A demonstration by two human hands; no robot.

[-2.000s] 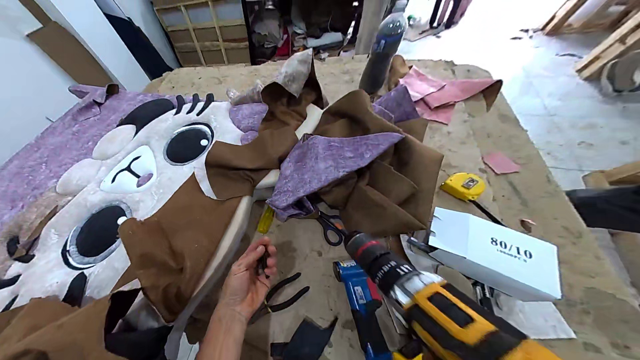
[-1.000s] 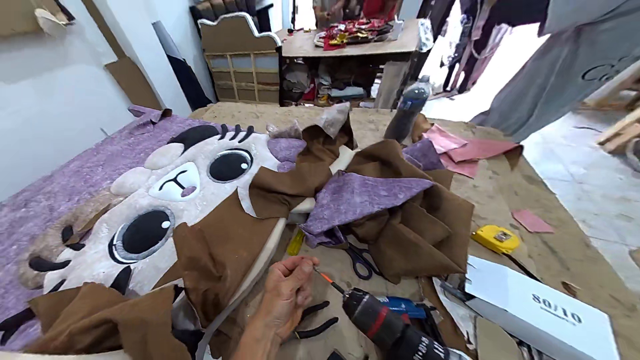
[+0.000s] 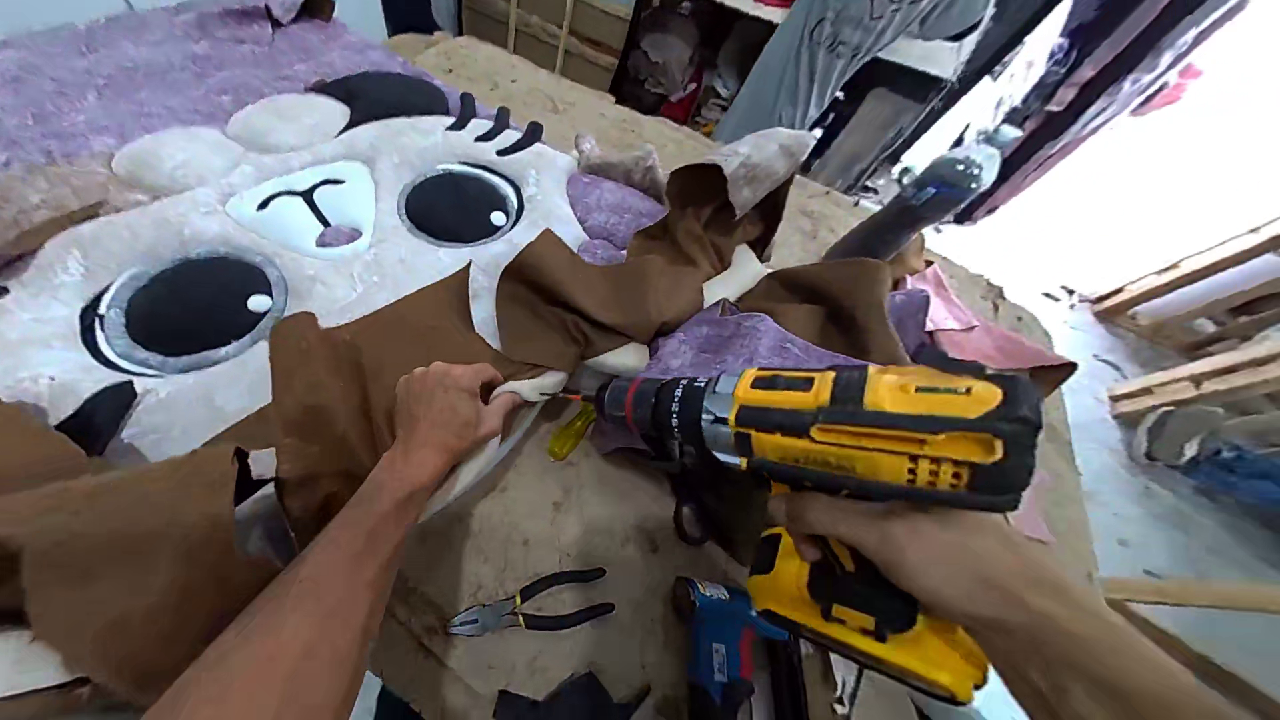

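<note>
My right hand [image 3: 900,550] grips the handle of a yellow and black cordless drill [image 3: 860,430], which lies level and points left. The drill's bit meets the pale padded edge [image 3: 530,388] of a plush cartoon-face panel [image 3: 330,290]. My left hand [image 3: 450,410] pinches that edge just left of the bit; whether it holds a screw is too small to tell. Brown fabric [image 3: 600,300] is folded back along the edge. A yellow-handled tool [image 3: 572,432] lies just below the bit. Purple fabric [image 3: 750,340] lies behind the drill's front.
Combination pliers [image 3: 535,602] with black handles lie on the worktable [image 3: 540,530], with a blue power tool [image 3: 720,640] to their right. A dark bottle [image 3: 920,195] stands at the back right beside pink fabric scraps [image 3: 980,320]. Wooden frames [image 3: 1200,350] stand on the floor at right.
The drill, earlier pointing up and left from the lower right, now lies level with its bit at the panel's edge. My left hand has moved onto that edge.
</note>
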